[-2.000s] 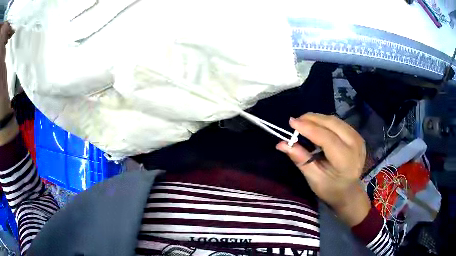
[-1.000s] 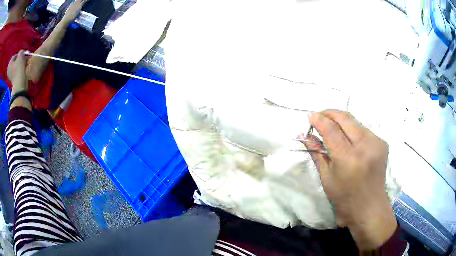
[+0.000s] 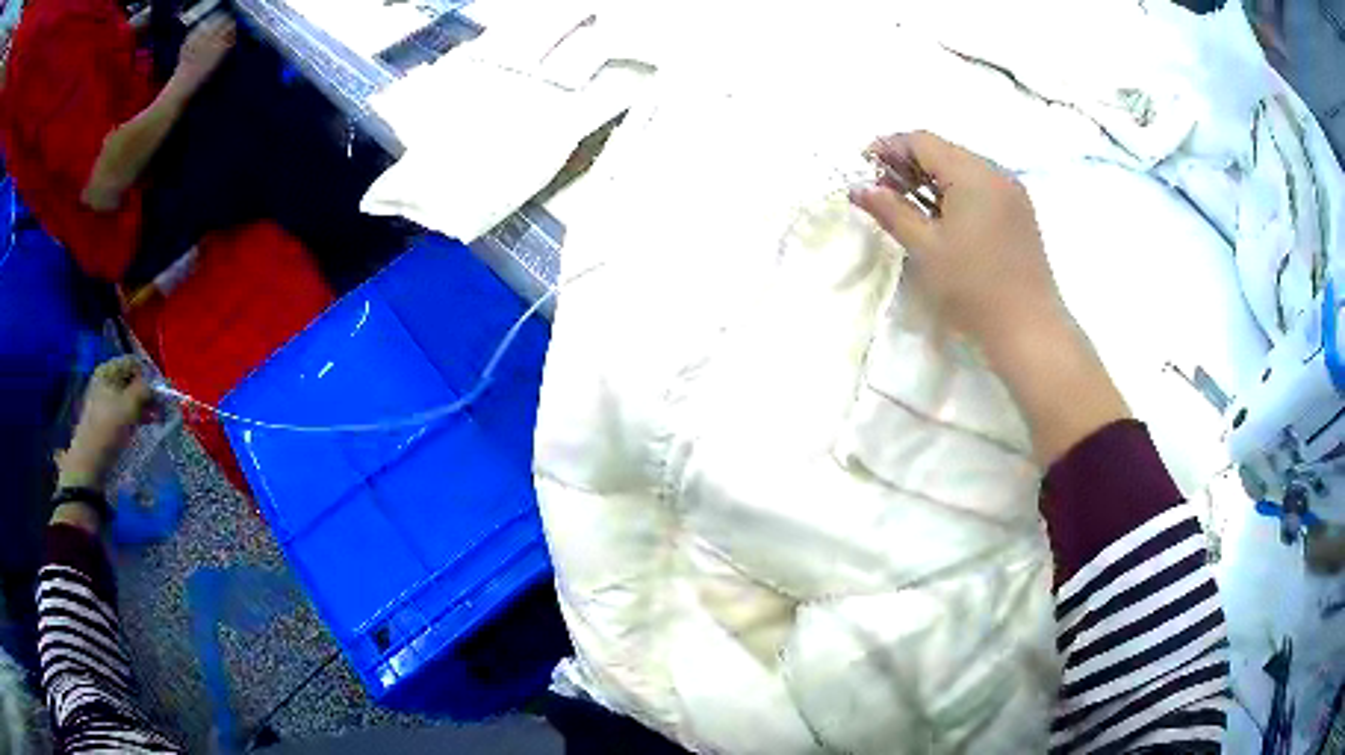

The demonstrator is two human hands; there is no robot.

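The cream garment [image 3: 708, 443] lies crumpled over the table and hangs down towards the lap. My right hand [image 3: 944, 221] is on its upper part, thumb and fingers pinched together on the cloth, with a slim dark tool [image 3: 910, 188] between the fingers. My left hand [image 3: 115, 410] is far out at the left, small and a little blurred, and holds the end of a white drawcord [image 3: 339, 428]. The cord sags in a curve over the blue crate up to the garment's left side. Where it enters the cloth is overexposed and cannot be made out.
A blue crate [image 3: 398, 457] stands left of the garment, with a red stool or bin [image 3: 244, 317] behind it. A person in red [image 3: 67, 133] sits at the upper left. Loose cream cloth [image 3: 472, 140] lies on the table edge. Part of a sewing machine [image 3: 1291, 413] shows at right.
The view has swung left. The cord was taut a second ago and now sags. My left hand is lower in view. My right hand has moved up the garment.
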